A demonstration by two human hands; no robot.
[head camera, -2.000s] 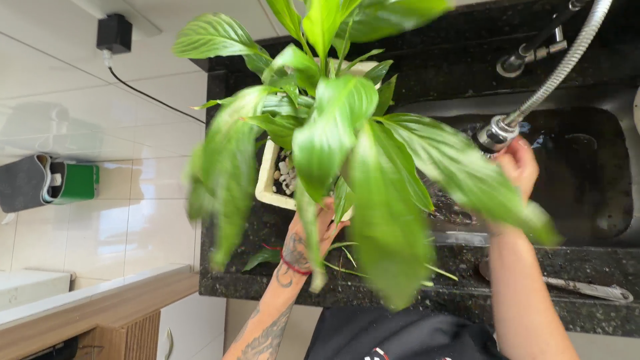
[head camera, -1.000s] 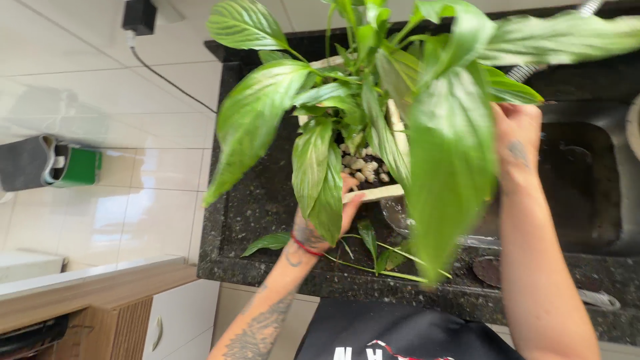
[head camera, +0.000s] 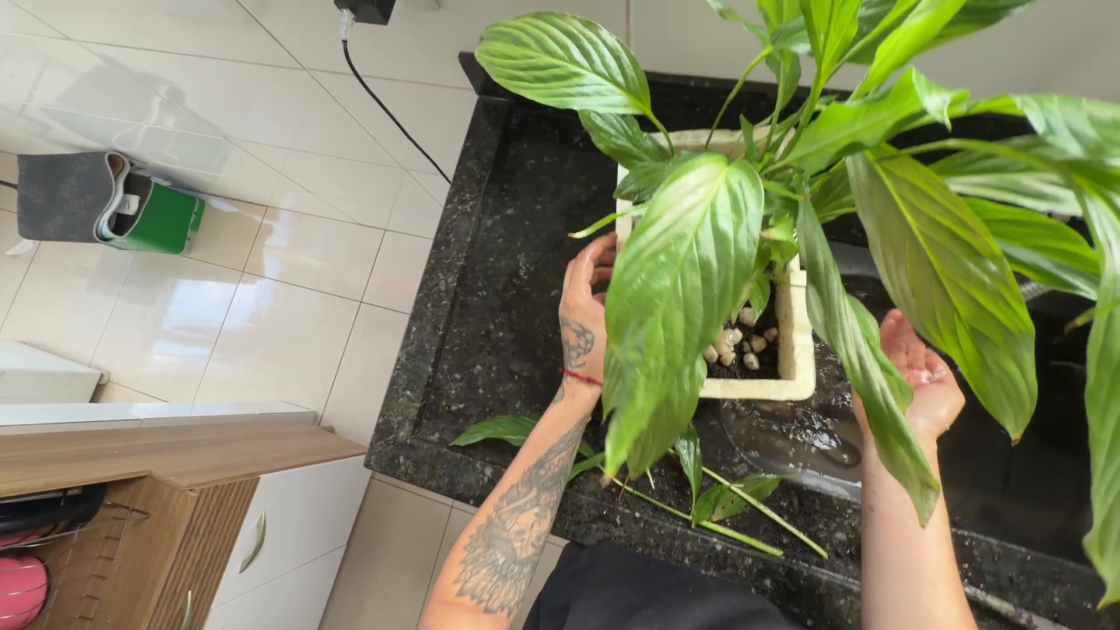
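A leafy potted plant (head camera: 682,254) stands in a cream square planter (head camera: 798,341) with pebbles (head camera: 726,343) on dark soil. My left hand (head camera: 584,293) is at the planter's left side, its fingertips partly hidden behind a large leaf; whether it grips the wall is unclear. To the planter's right, my right hand (head camera: 919,376) is turned palm up, fingers loosely curled, wet, with nothing visible in it, partly behind a hanging leaf. Cut leaves and stems (head camera: 744,507) lie on the black granite counter (head camera: 516,289) between my forearms.
A sink basin (head camera: 1006,490) lies at the right, partly covered by leaves, with water on the surface beside the planter. At the left are a green container (head camera: 162,214) on the tiled floor, a black cable (head camera: 385,109) along the wall and a wooden cabinet (head camera: 131,455).
My left hand has shifted from the planter's near edge to its left side. My right hand, at the faucet hose two seconds ago, is now lower and palm up. The leaves have swung.
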